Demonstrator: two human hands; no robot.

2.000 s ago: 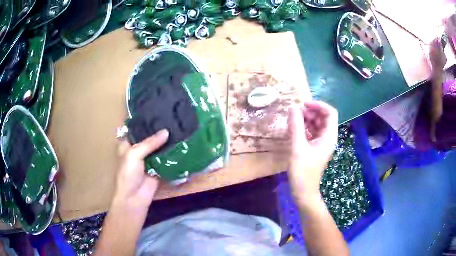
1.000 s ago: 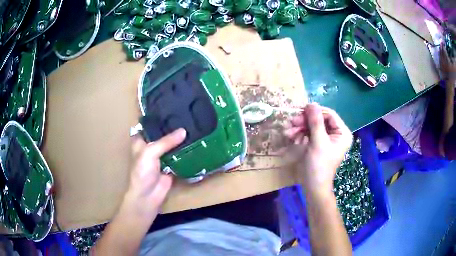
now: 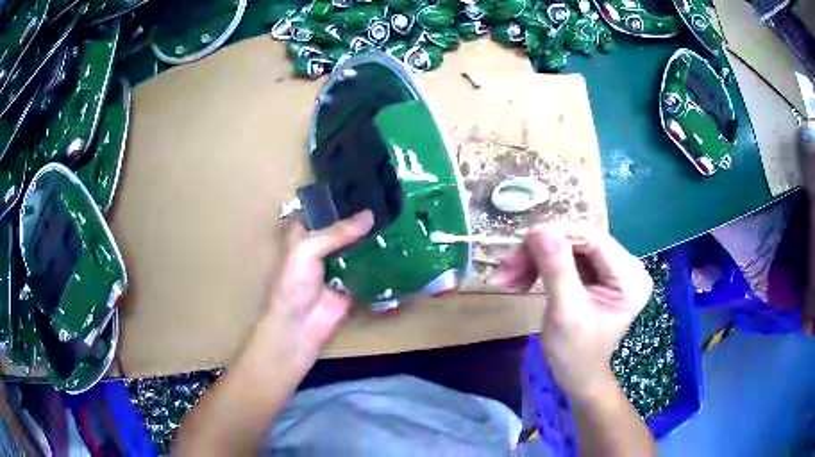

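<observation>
My left hand [image 3: 313, 272] grips the lower left edge of a glossy green oval body [image 3: 420, 205], with the thumb over its dark recessed panel. The body is held tilted above the tan cardboard mat. My right hand [image 3: 585, 290] holds a thin pale applicator stick [image 3: 487, 238] between its fingertips. The stick's white tip is at the green surface on the body's right side; whether it touches cannot be told. A small whitish oval dish [image 3: 520, 194] sits on the stained board [image 3: 572, 170], right of the body.
A heap of small green-and-silver pieces [image 3: 384, 31] lies beyond the mat [image 3: 205, 196]. Overlapping green bodies [image 3: 76, 268] lie at the left. Another body [image 3: 699, 112] lies at the right on the green tabletop. A blue crate [image 3: 686, 357] of small pieces stands below the table edge.
The stick's tip has gone from the dish to the green body. The body has turned and tilted in my left hand. The whole view has shifted, with things now further right.
</observation>
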